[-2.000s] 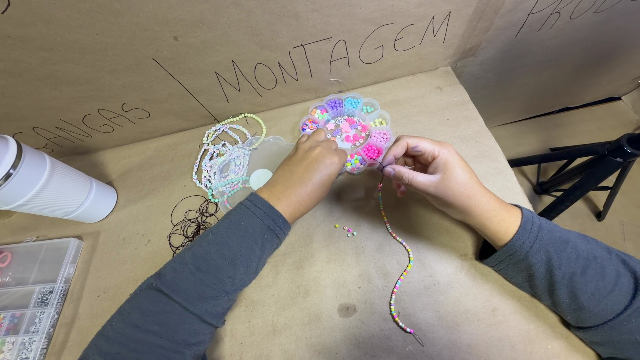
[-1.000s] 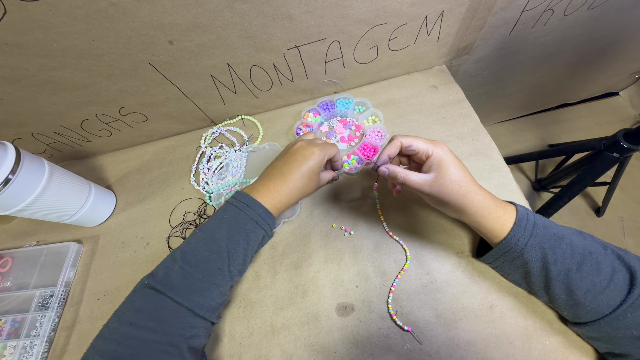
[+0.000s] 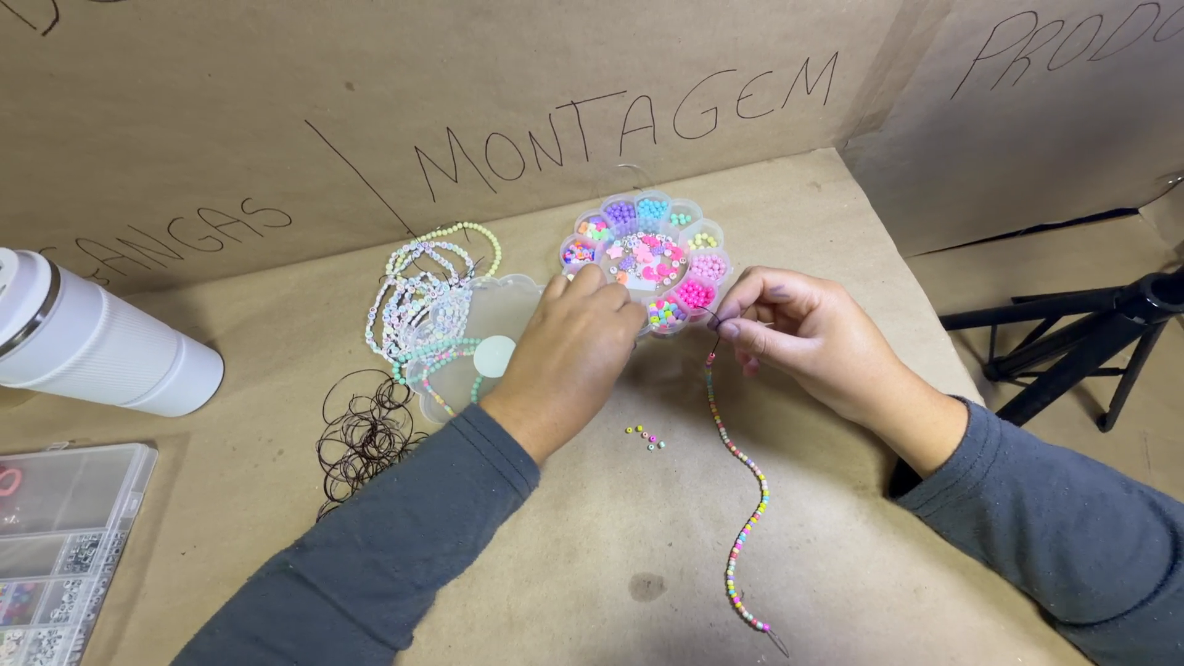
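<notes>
A flower-shaped clear plastic bead box lies near the back of the table, its compartments filled with coloured beads. My left hand is over the box's lower left edge, fingertips bent down at a compartment; what they touch is hidden. Between thumb and forefinger, my right hand pinches the dark cord just right of the box. From it hangs a strand of small multicoloured beads, which curves over the paper-covered table towards me and ends in a bare bit of cord. Several loose beads lie left of the strand.
Finished-looking bead strings and a scalloped clear lid lie left of my left hand, above tangled dark cords. Further left are a white tumbler and a compartment box. A black tripod stands beyond the right edge.
My left hand was over the box's lower edge, and now sits slightly further left, uncovering more of the lower compartments. The right hand keeps its pinch on the cord.
</notes>
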